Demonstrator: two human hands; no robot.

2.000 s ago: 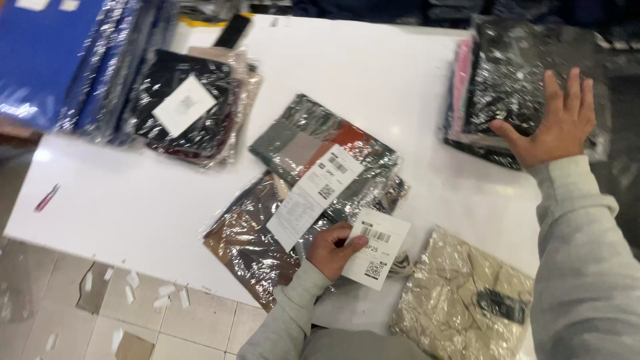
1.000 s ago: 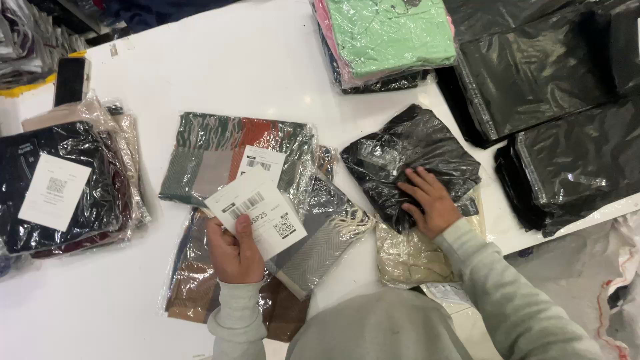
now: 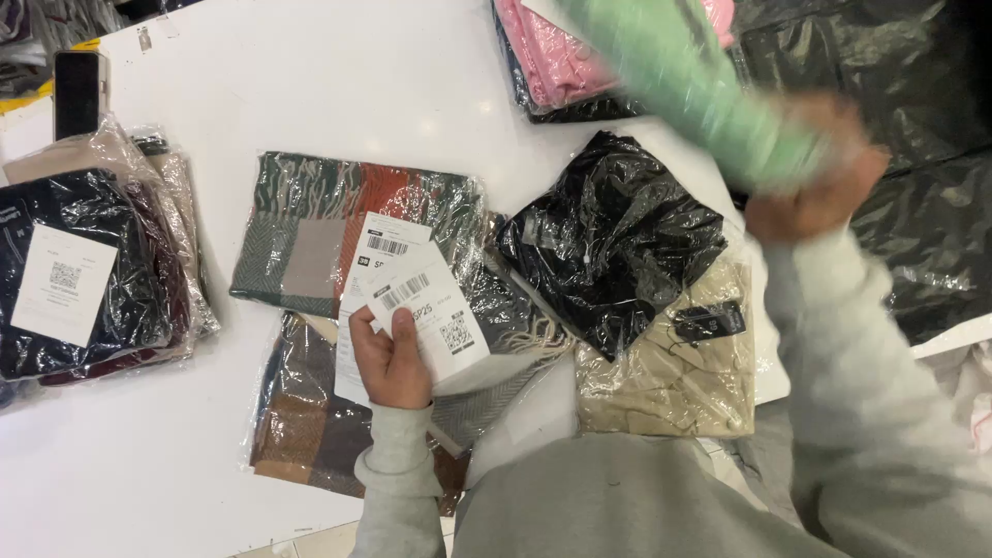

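Note:
My left hand pinches a white printed paper label between thumb and fingers, above bagged scarves. Behind it lies another printed label, on a green, grey and orange fringed scarf in clear plastic. My right hand, blurred, grips one end of a mint-green garment in plastic, tilted over a bagged pink garment. Left of that hand, a bagged black garment rests partly over a bagged beige garment with a dark tag.
At the left of the white table is a stack of bagged clothes with a printed card on top and a phone behind. Large black plastic packages fill the upper right. A brown checked scarf lies near the front edge.
My right hand has left the black garment and now holds the green one, which lay on top of the pink one a second ago. My left hand still holds the label.

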